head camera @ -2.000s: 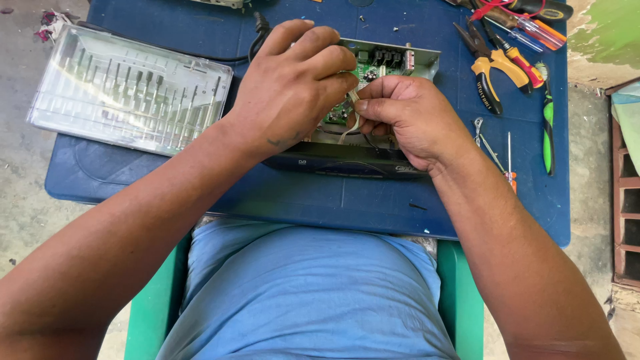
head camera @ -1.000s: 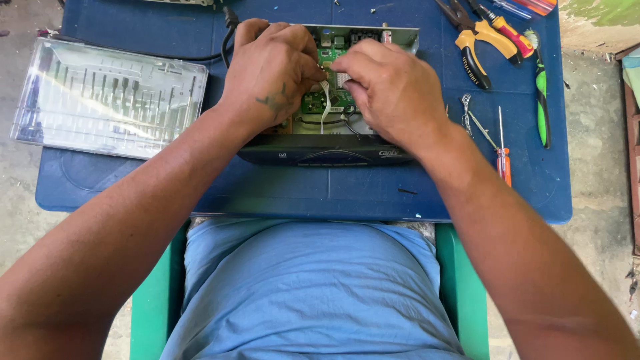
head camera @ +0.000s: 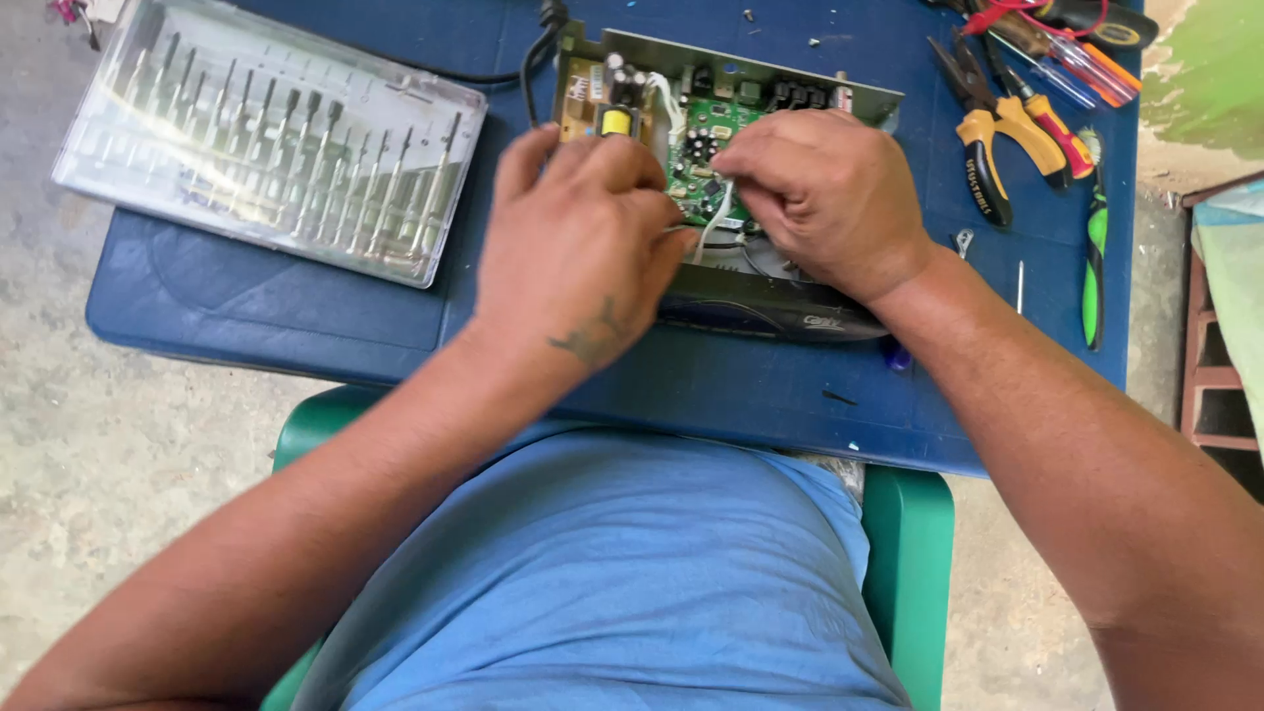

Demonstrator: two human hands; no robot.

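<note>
An opened set-top box with a black front panel [head camera: 770, 308] lies on the blue table, its green circuit board [head camera: 703, 133] and tan power board [head camera: 578, 111] exposed. My right hand [head camera: 829, 193] is over the right part of the green board, thumb and index finger pinching the upper end of a white ribbon cable [head camera: 721, 212]. Over the left front of the box, my left hand [head camera: 588, 232] has its fingers curled near the power board and the panel; whether it grips anything is hidden. White wires [head camera: 671, 104] link the two boards.
A clear case of precision screwdrivers [head camera: 267, 148] lies left. A black cord [head camera: 454, 75] runs behind the box. Pliers [head camera: 997, 128], a green-handled brush [head camera: 1096, 252], more screwdrivers [head camera: 1081, 64] and a small wrench [head camera: 964, 240] lie right. Small bits dot the blue table [head camera: 632, 380].
My left hand has moved from the white cable toward the box's left front. My right hand stays at the green board, its fingertips now at the cable's upper end.
</note>
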